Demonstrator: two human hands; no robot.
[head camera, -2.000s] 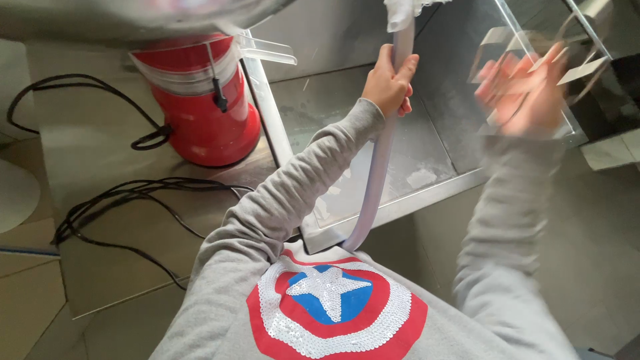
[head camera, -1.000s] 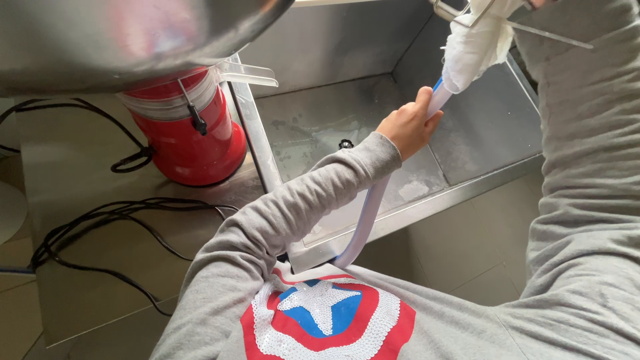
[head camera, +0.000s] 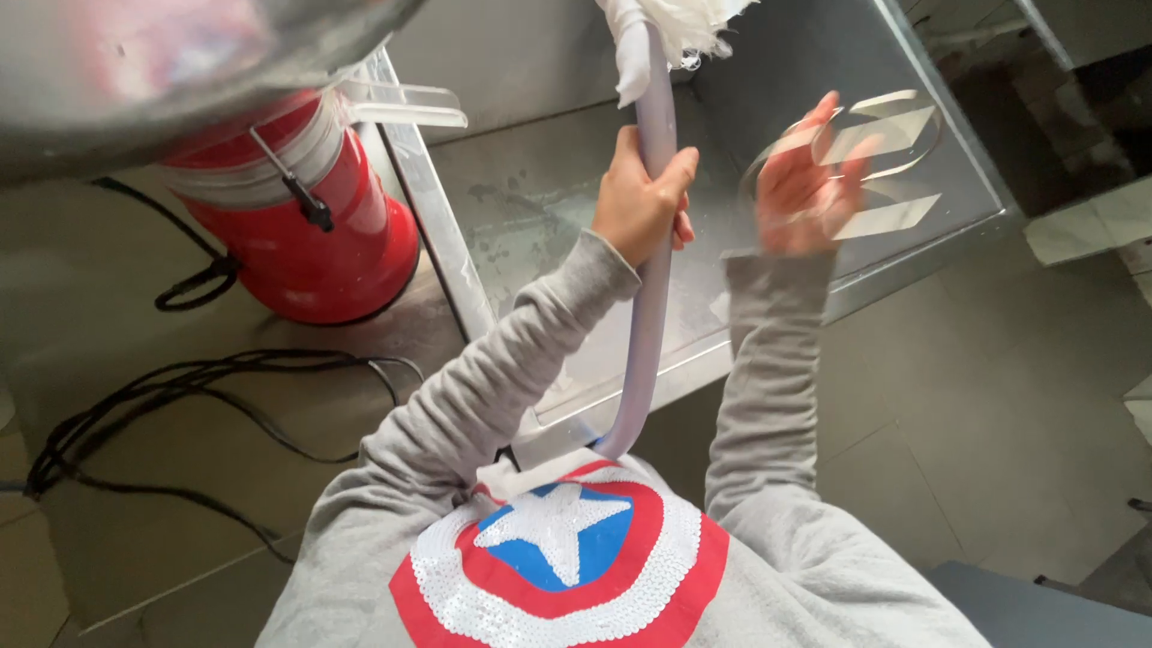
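My left hand (head camera: 646, 200) is wrapped around a pale plastic hose (head camera: 646, 324) that rises over the front rim of a metal sink (head camera: 693, 360). White cloth or plastic (head camera: 670, 31) is bunched around the hose's upper end, and a little water shows beside it. My right hand (head camera: 805, 193), blurred by motion, is over the right side of the sink with its fingers spread. A thin, shiny metal implement with flat blades (head camera: 886, 144) overlaps its fingers; the blur hides how it is held.
Left of the sink stands a red machine (head camera: 315, 234) with a clear spout (head camera: 405, 108). A large metal bowl (head camera: 198, 72) covers the upper left. Coiled black cables (head camera: 135, 414) lie on the metal surface at the left. A tiled floor shows at the right.
My right hand has come down from the upper right edge to the right side of the sink, with the metal implement. My left hand has stayed on the hose, whose wrapped end has shifted.
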